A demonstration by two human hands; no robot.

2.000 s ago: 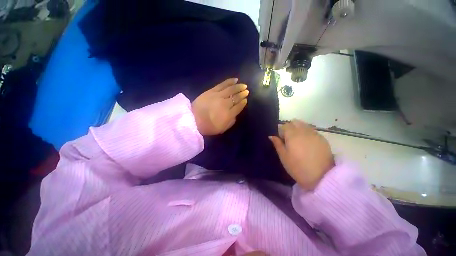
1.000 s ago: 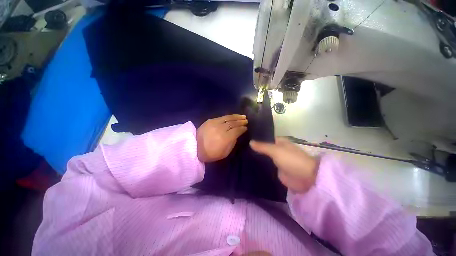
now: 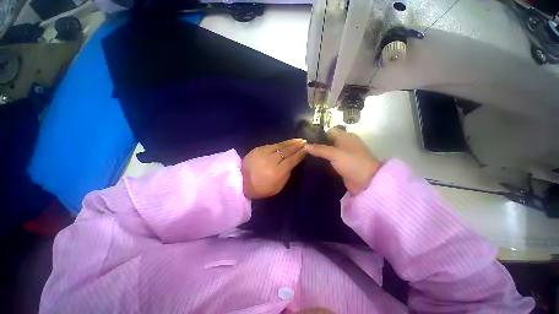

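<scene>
A dark navy-black garment piece [image 3: 202,104] lies over the machine bed and down onto my lap. Its right edge runs to the presser foot [image 3: 319,115], which shines gold under the lamp. My left hand [image 3: 273,168] lies on the cloth with fingers together, a ring on one finger. My right hand [image 3: 349,158] grips the cloth edge just below the foot, thumb on top. The fingertips of both hands meet near the foot. The needle is too small to tell.
The off-white sewing machine [image 3: 453,61] stands at the right. A black mobile phone [image 3: 439,122] lies on the white table [image 3: 392,132]. Dark snips, not clear, lie at the far right [image 3: 533,195]. Blue fabric [image 3: 79,129] is at the left.
My right hand has moved up along the cloth edge to the foot, beside my left fingertips. Since the oldest frame, my left hand sits lower and the view has shifted.
</scene>
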